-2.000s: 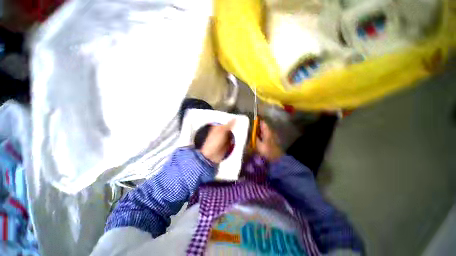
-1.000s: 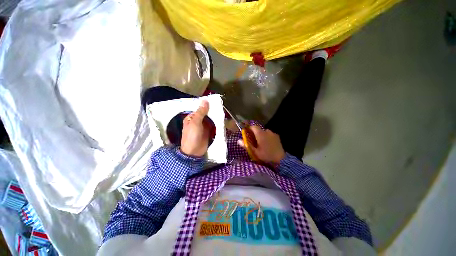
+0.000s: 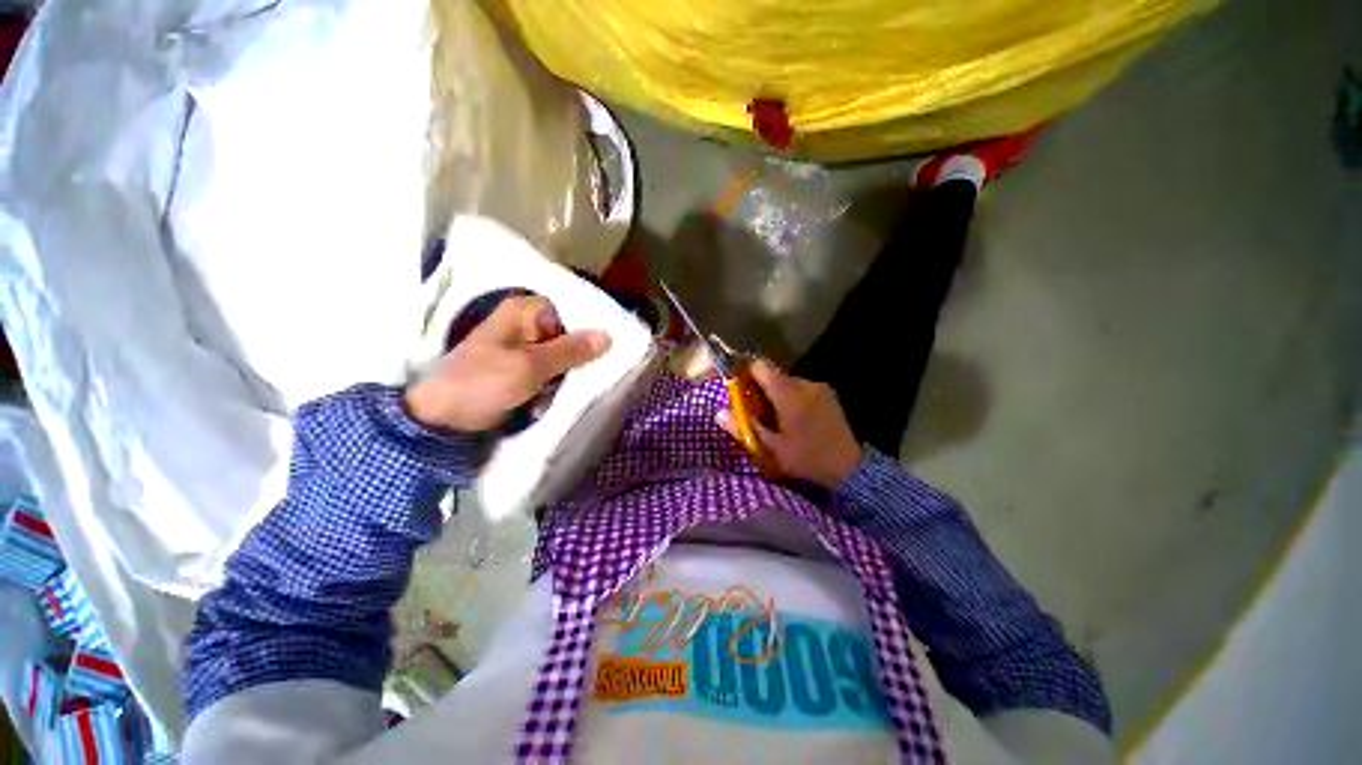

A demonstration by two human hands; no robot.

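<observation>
A white, box-shaped fabric piece [image 3: 575,434] with a dark round opening is held over the lap, tilted so that a side face shows. My left hand [image 3: 501,366] grips it at the opening, thumb on the white face and the other fingers partly hidden at the opening. My right hand [image 3: 799,429] holds orange-handled scissors [image 3: 744,404], with the thin blades pointing up and left beside the piece's right corner. The blades look close together and do not visibly touch the fabric. Loose threads are too small to tell.
A large open white bag [image 3: 299,224] stands at the left. A yellow woven sack [image 3: 896,75] is in front, with a dark red patch. Striped blue, red and white goods [image 3: 90,732] lie at far lower left. Pale scraps [image 3: 784,224] lie on the grey-green floor near my red shoe [image 3: 986,154].
My left hand has turned and tilted the piece, showing its side, and my left forearm has swung outward to the left. The right hand and scissors have hardly moved since one second ago.
</observation>
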